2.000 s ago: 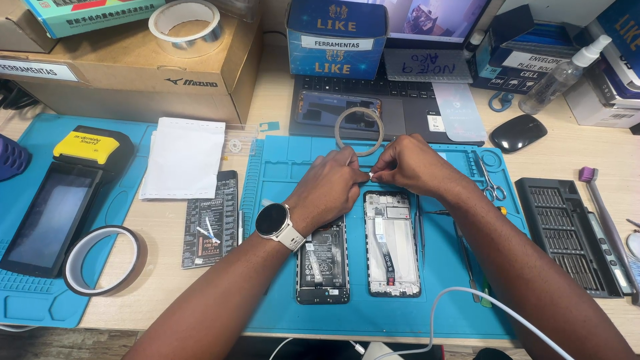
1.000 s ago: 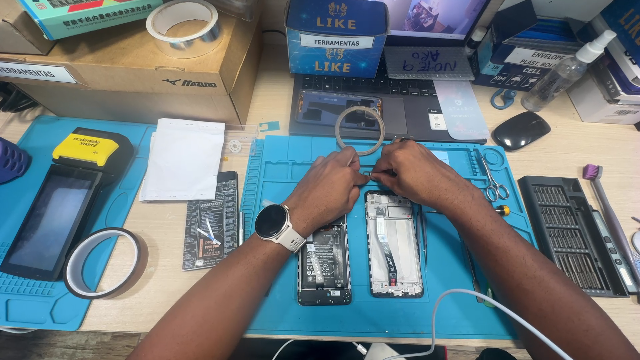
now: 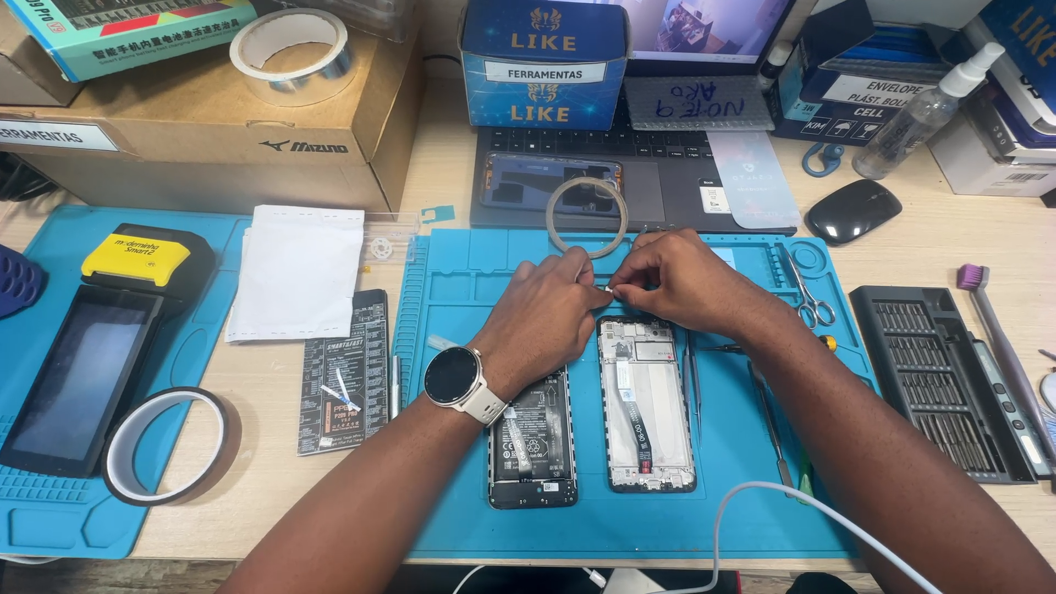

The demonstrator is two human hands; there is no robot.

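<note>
My left hand (image 3: pixel 544 318), with a watch on the wrist, reaches over the upper part of an opened smartphone with its battery (image 3: pixel 532 445) showing. My right hand (image 3: pixel 681 276) pinches a tiny whitish piece (image 3: pixel 609 290) between thumb and forefinger; the left fingertips meet it there. What the piece is cannot be told. Just below the hands lies a bare phone frame (image 3: pixel 660 412) with a flex cable (image 3: pixel 634 421) along it. Both phones lie side by side on a blue silicone repair mat (image 3: pixel 742 528). A roll of thin tape (image 3: pixel 587 247) stands just beyond my fingers.
Tweezers (image 3: pixel 691 388), a metal pry tool (image 3: pixel 769 421) and scissors (image 3: pixel 808 293) lie at the mat's right. Beyond are a screwdriver bit case (image 3: pixel 940 379) and a mouse (image 3: pixel 854 210). A laptop (image 3: pixel 652 186) stands behind; a tape roll (image 3: pixel 169 445) and card terminal (image 3: pixel 99 355) sit left. A white cable (image 3: pixel 784 487) crosses the front.
The fingers of both hands have shifted slightly around the small whitish piece. The phones have stayed in place.
</note>
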